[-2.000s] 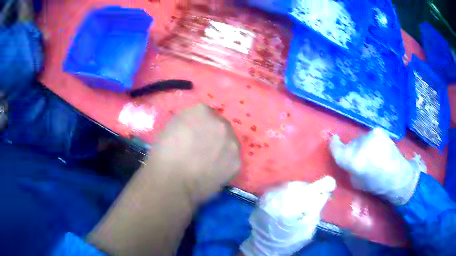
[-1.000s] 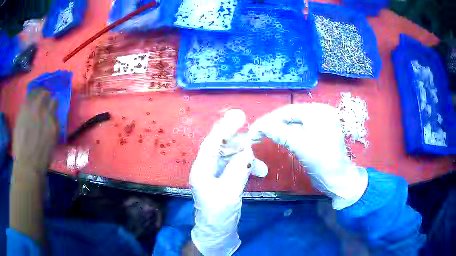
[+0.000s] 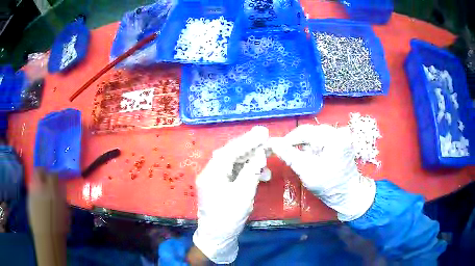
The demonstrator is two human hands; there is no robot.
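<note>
My left hand (image 3: 226,184), in a white glove, is curled palm up near the front edge at the centre, with small greyish parts (image 3: 240,165) in its fingers and palm. My right hand (image 3: 323,166), also gloved, meets it with thumb and forefinger at a small part that the fingertips mostly hide. A thin dark sliver shows in the right fingers. Small red rings (image 3: 140,167) and clear rings (image 3: 191,155) lie loose on the red bench, left of my hands. Small white plastic parts (image 3: 364,137) are piled just right of my right hand.
A wide blue tray (image 3: 252,118) holds clear rings behind my hands. A blue bin of metal pins (image 3: 349,65) is behind right, a long blue bin (image 3: 428,150) far right. A clear flat tray (image 3: 112,117), red rod (image 3: 112,65), black strip (image 3: 101,161), blue bin (image 3: 58,143) and neighbour's bare arm (image 3: 48,218) are left.
The view has swung right and then lifted. My hands, apart two seconds ago, are together. The neighbour's arm has withdrawn from the centre to the far left, by the blue bin.
</note>
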